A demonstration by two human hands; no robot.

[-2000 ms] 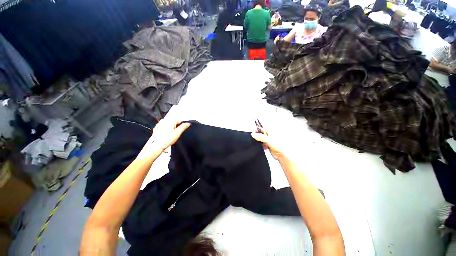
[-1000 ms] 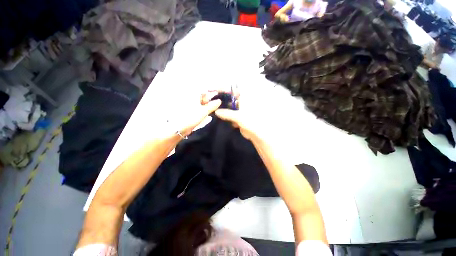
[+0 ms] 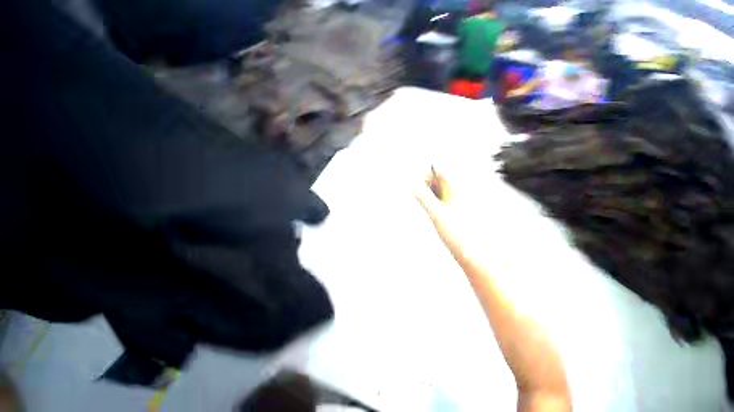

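A dark garment (image 3: 161,209) fills the left side of the view, raised off the table and blurred by motion. My left hand is not visible; the garment may cover it. My right hand (image 3: 435,193) is over the white table (image 3: 386,322), away from the garment. A small dark tip, which looks like the thread snips (image 3: 433,170), shows at its fingers; the rest is hidden in the hand.
A plaid brown-black heap (image 3: 628,201) lies on the right of the table. A grey-brown heap (image 3: 330,72) lies at the back left. A person in green (image 3: 478,44) and another in a pale top (image 3: 570,84) are beyond the table.
The dark garment has moved from the table in front of me up to the left, close to the camera. My hands have parted, and the left is no longer visible. The view has shifted.
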